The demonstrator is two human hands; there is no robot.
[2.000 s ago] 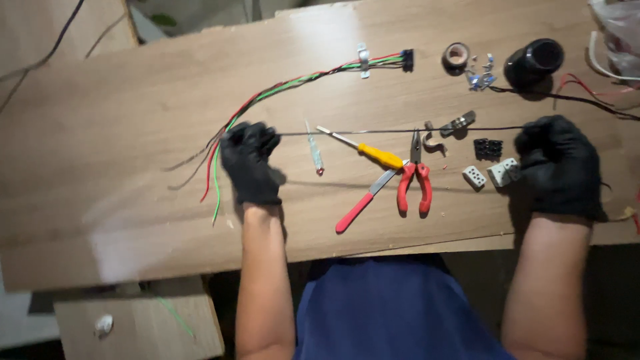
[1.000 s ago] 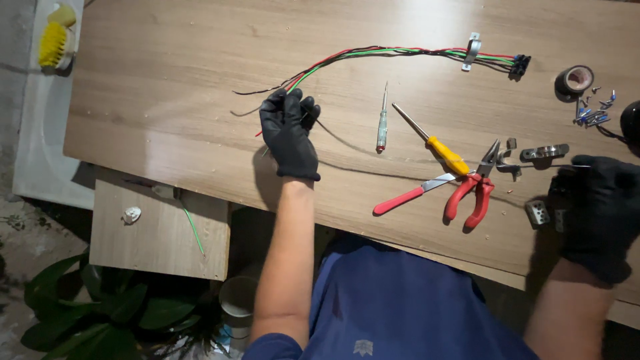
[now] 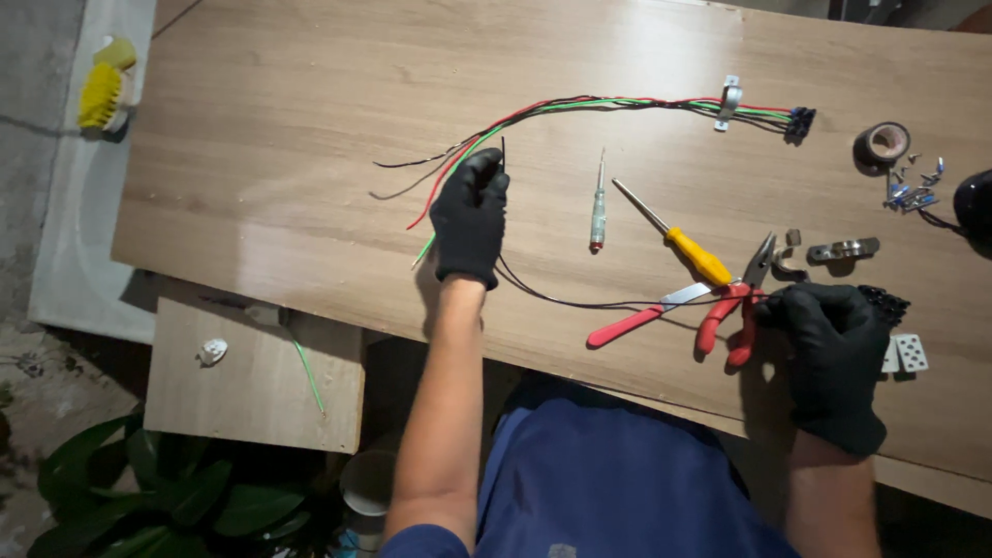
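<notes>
My left hand (image 3: 469,217), in a black glove, holds one end of a black wire (image 3: 573,304) at the loose ends of a wire bundle (image 3: 589,101). The wire sags rightward to my gloved right hand (image 3: 825,356), whose fingertips pinch it. Red, green and black wires of the bundle pass through a metal clamp (image 3: 728,102) to a black terminal block (image 3: 800,125). Beneath the held wire lie a red-handled knife (image 3: 628,327) and red-handled pliers (image 3: 744,302). Nearby are a yellow-handled screwdriver (image 3: 697,254) and a clear-handled tester screwdriver (image 3: 597,221).
Black tape (image 3: 887,142), small screws and terminals (image 3: 911,194), metal clamps (image 3: 845,249), black terminal strips (image 3: 885,304) and white perforated blocks (image 3: 912,353) lie at the right. A lower board (image 3: 248,387) holds a green wire. A yellow brush (image 3: 99,96) is at the far left.
The wire was stretched nearly straight between my hands two seconds ago; it now hangs slack in a curve. The view has shifted, bringing the yellow brush into sight.
</notes>
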